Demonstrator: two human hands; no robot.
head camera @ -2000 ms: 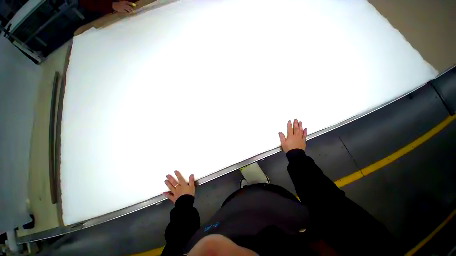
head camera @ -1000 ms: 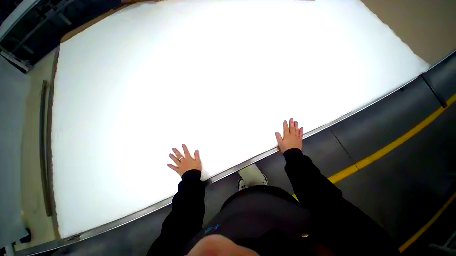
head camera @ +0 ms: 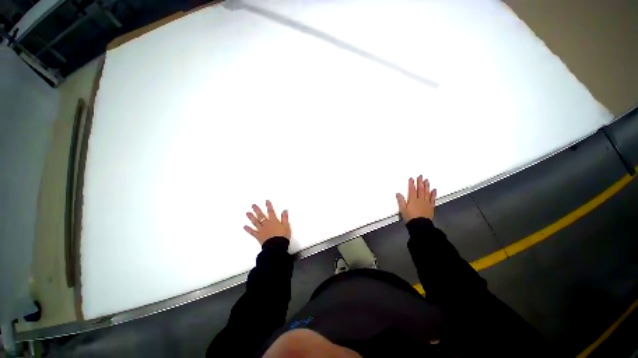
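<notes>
A large white fabric [head camera: 315,133] lies flat over most of the table. My left hand [head camera: 269,225] rests on the fabric a little in from the near edge, fingers spread, palm down, holding nothing. My right hand [head camera: 417,201] lies flat on the fabric at the near edge, farther right, fingers apart, holding nothing. A long grey bar [head camera: 350,48], blurred, slants across the far part of the fabric. I cannot tell whether it touches the fabric.
A silver table rail [head camera: 189,295] runs under the near edge. A long dark strip [head camera: 73,196] lies left of the fabric. Tan underlay paper [head camera: 580,42] shows at the far right. A frame stands at the upper left. Grey floor with yellow lines [head camera: 532,241] is at the lower right.
My left hand has moved from the near edge inward onto the fabric. My right hand stays near the edge. The grey bar now shows across the far fabric. The other person's hand is out of view.
</notes>
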